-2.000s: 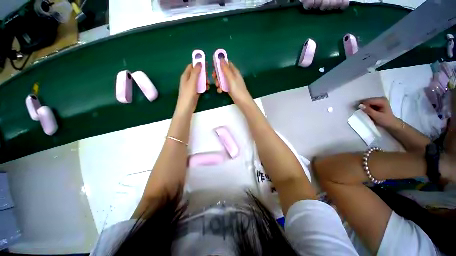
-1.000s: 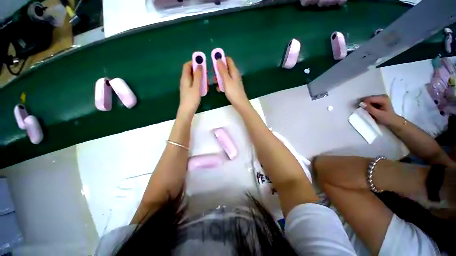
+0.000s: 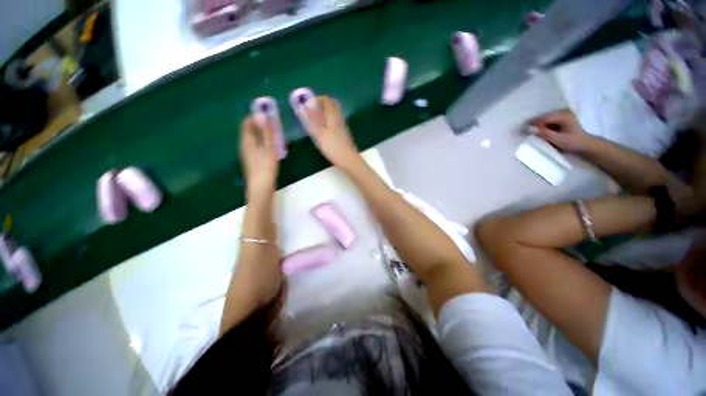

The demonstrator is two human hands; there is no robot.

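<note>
My left hand is closed around a pink device over the green conveyor belt. Its dark round spot shows at the far end. My right hand holds a second pink device, also with its dark spot at the far end, tilted a little to the left. The two devices are apart. Two set-aside pink units lie on the white worktop between my forearms, close together. The picture is blurred, so fine detail on the devices cannot be told.
More pink units lie on the belt, a pair at left and single ones at right. A grey metal post crosses the upper right. A neighbouring person's hand is by a white pad. A clear tray stands beyond the belt.
The view has turned, tilting the belt. The belt units have shifted left in the picture. Both hands still hold their devices; they sit further left and wider apart, the right device now more tilted.
</note>
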